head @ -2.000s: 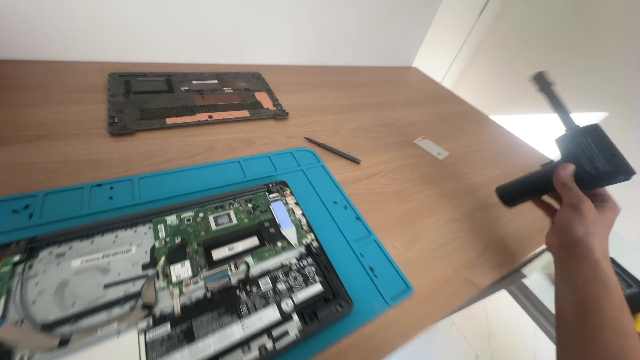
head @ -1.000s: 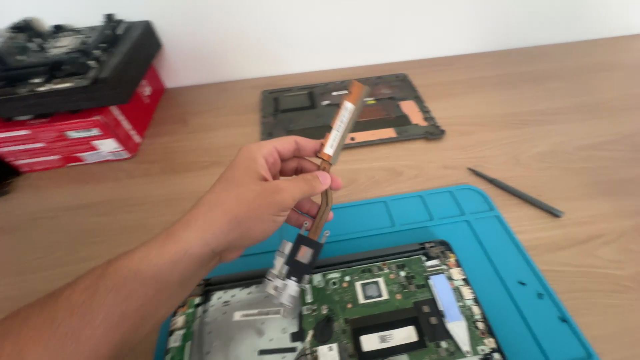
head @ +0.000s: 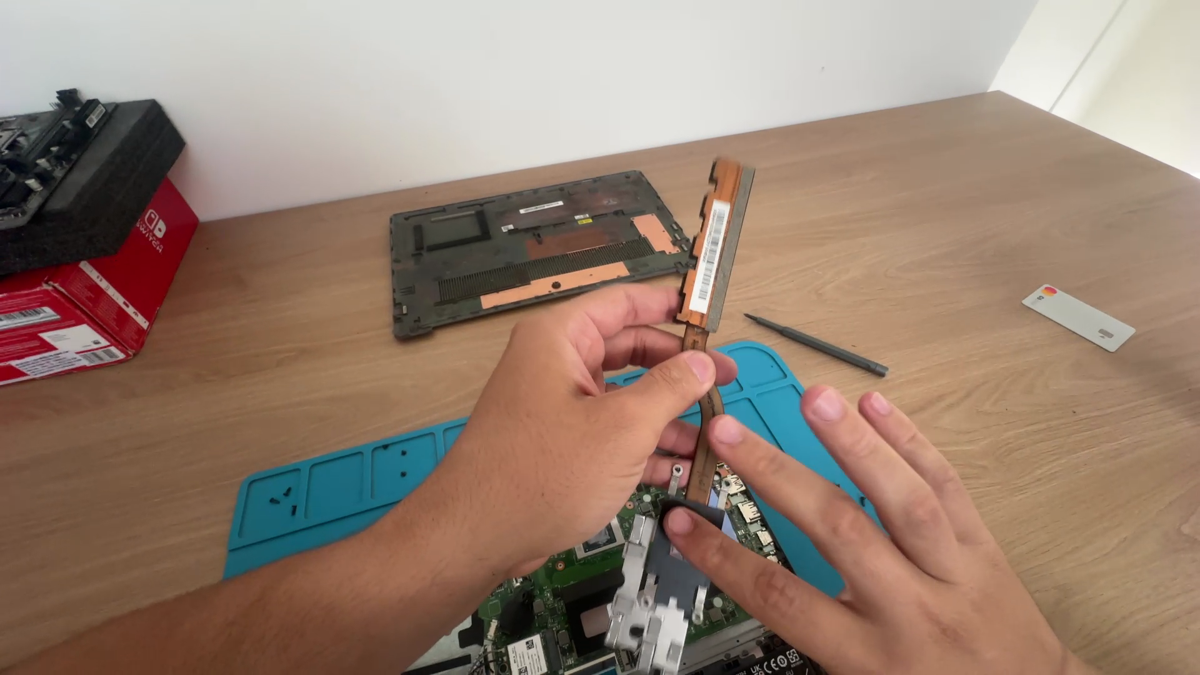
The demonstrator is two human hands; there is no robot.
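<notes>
My left hand grips a laptop heat sink by its copper heat pipe, holding it upright over the open laptop. The copper fin block with a label points up; the silver metal bracket hangs at the lower end. My right hand has its fingers spread, with the thumb on the black pad beside the bracket and the index fingertip at the pipe. Beneath lies the laptop's green circuit board, partly hidden by both hands and the heat sink.
A blue silicone mat with small screws lies under the laptop. Behind are the laptop's bottom cover and a dark pointed pen-like tool. A payment card lies right. A red box bearing black foam stands left.
My right hand has come in to touch the heat sink. Two seconds ago a hand held a black handheld device at the right, now out of view. The view has shifted.
</notes>
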